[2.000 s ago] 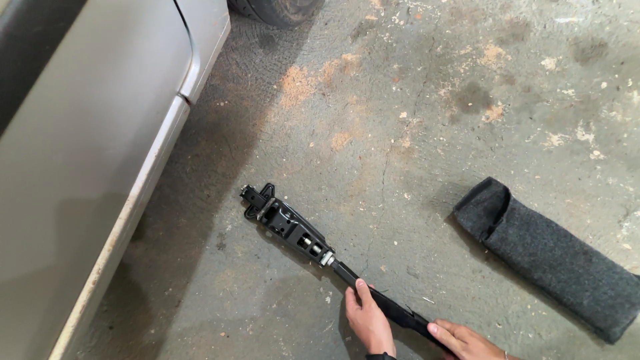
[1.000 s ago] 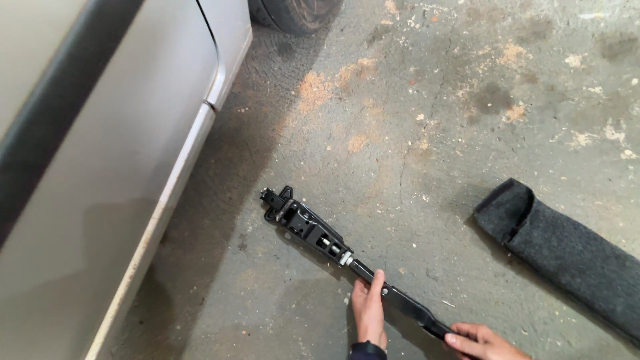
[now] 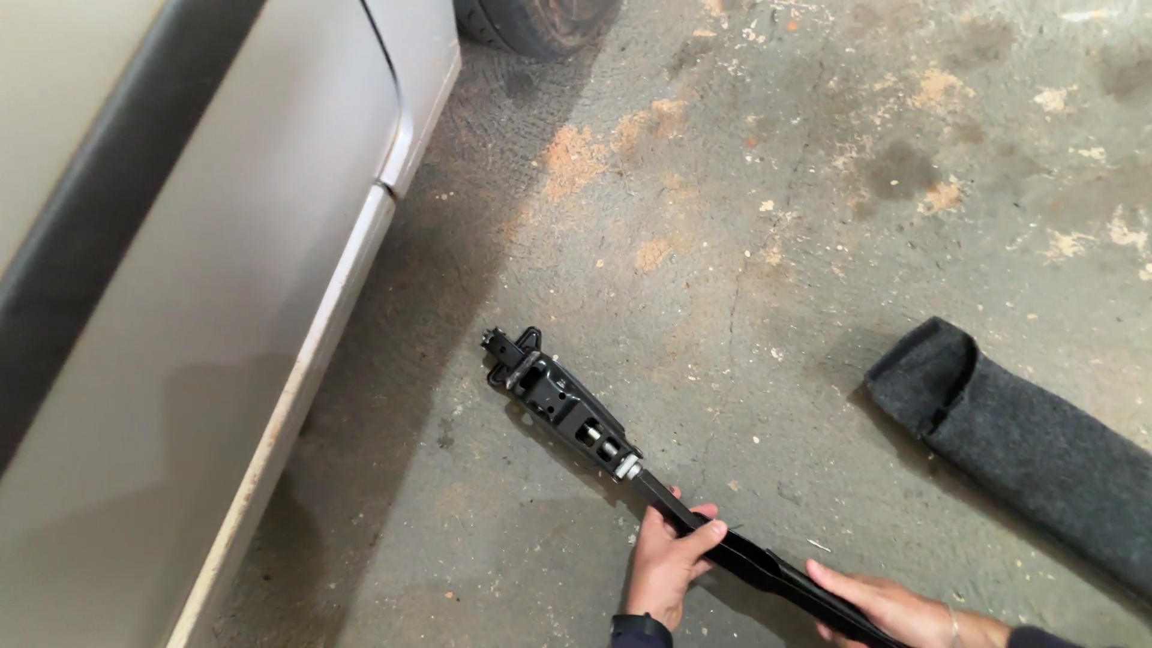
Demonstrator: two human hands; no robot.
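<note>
A black metal car jack points up and left over the concrete floor, with a silver-coloured nut where its long black handle joins it. My left hand grips the handle a little below that joint, thumb on top. Further down the same handle, near the bottom edge, my right hand is closed around it. A dark grey felt pouch lies on the floor to the right, its mouth gaping toward the upper left.
A silver car's side with a black trim strip and a worn sill fills the left. One tyre stands at the top. The concrete floor bears stains and orange patches.
The view has shifted somewhat to the left. Both hands remain on the handle, and the pouch lies as before.
</note>
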